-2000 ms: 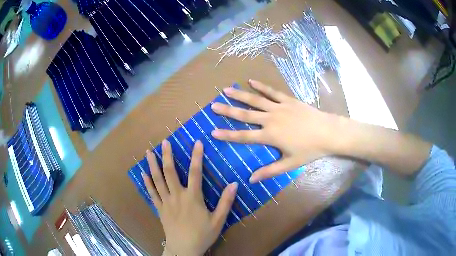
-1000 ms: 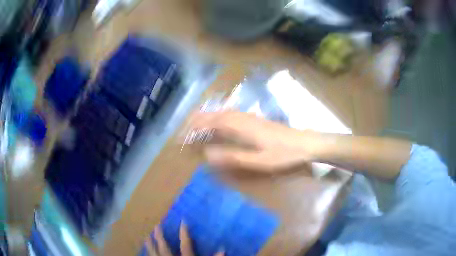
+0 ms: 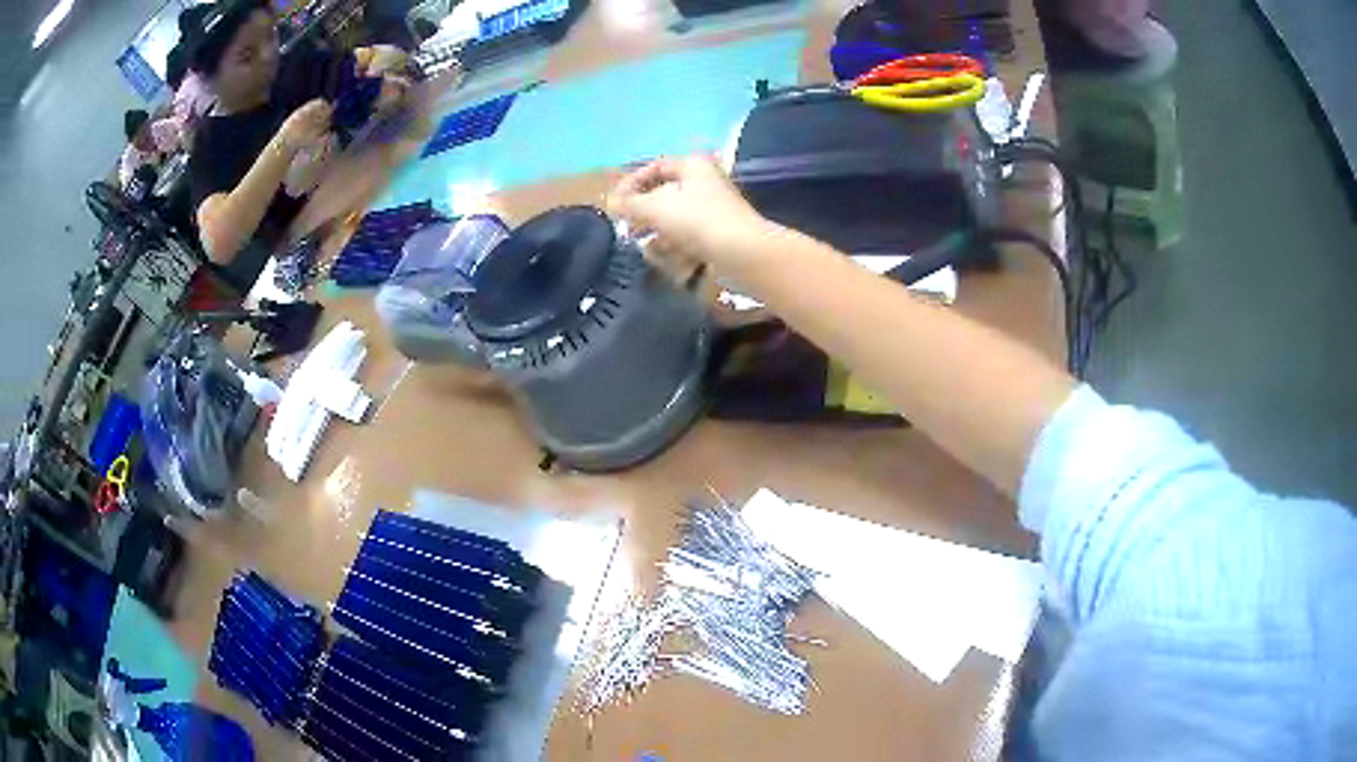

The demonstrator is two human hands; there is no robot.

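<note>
My right hand is stretched far forward, above the right side of a grey round device with a black slotted top. Its fingers are curled together; whether they hold anything is too small to tell. My left hand is out of the picture. A loose heap of short silver ribbons lies on the brown tabletop, beside white paper. Dark blue cell string stacks lie on a pale sheet to its left. The small blue panel is cut off below, with at most a blue speck showing.
A black box bears a red-and-yellow-handled tool, with cables at its right. A yellow block lies under my forearm. White pieces and a blue bottle are at left. A person works at far left.
The view has swung up and forward along the bench. My right hand has moved from over the ribbon heap to the grey device. My left hand and most of the panel have left the picture.
</note>
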